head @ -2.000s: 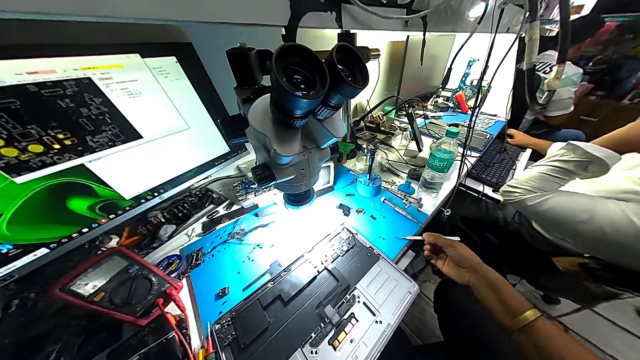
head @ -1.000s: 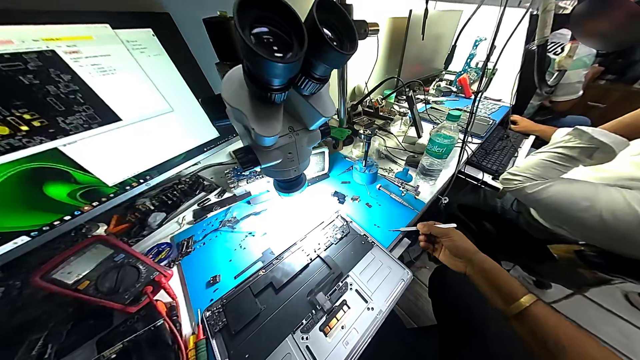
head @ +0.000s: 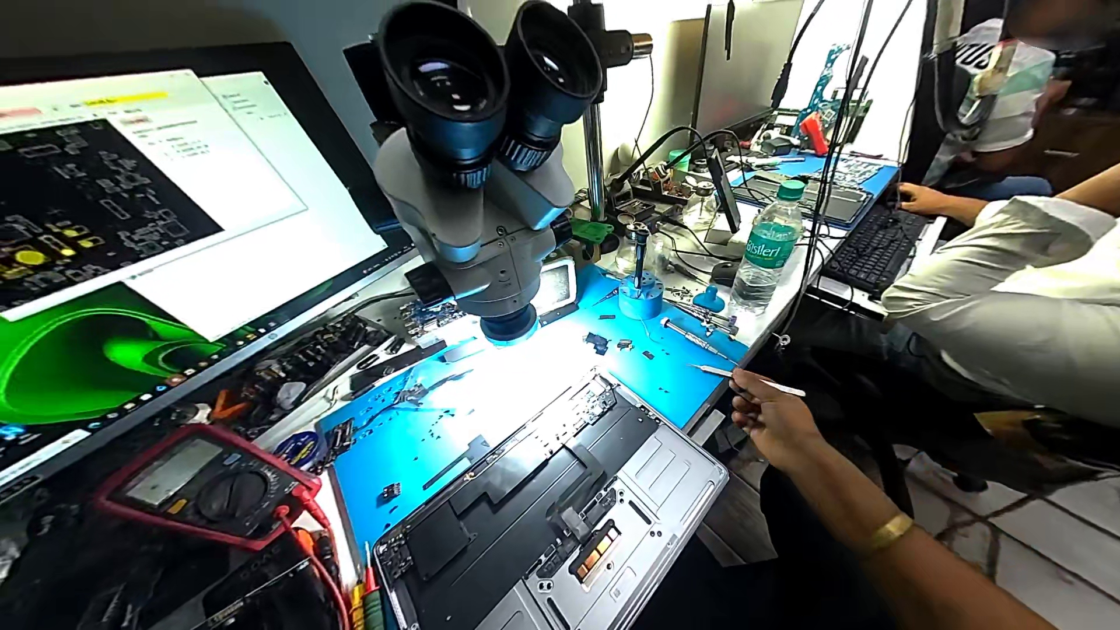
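Note:
My right hand point(head: 774, 416) is shut on a slim pair of metal tweezers point(head: 763, 380), whose tip points left over the right edge of the blue work mat point(head: 678, 385). To its left lies an opened laptop chassis point(head: 560, 516), its black battery cells, circuit board and silver palm rest exposed. A grey stereo microscope point(head: 494, 219) stands above the far part of the mat, under a bright light. Small screws and loose parts are scattered on the mat, and a screwdriver point(head: 700, 339) lies near the tweezers. My left hand is outside the view.
At left are a monitor point(head: 175, 201) and a red multimeter point(head: 210, 486) with leads. A water bottle point(head: 768, 249), a blue round holder point(head: 640, 297) and hanging cables point(head: 827, 166) are at right. Another person's arm reaches to a keyboard point(head: 875, 249); a further person sits behind.
The view has shifted since the first frame. My right hand keeps hold of the tweezers at the mat's right side, and the tweezers have tilted, their tip now pointing up and left.

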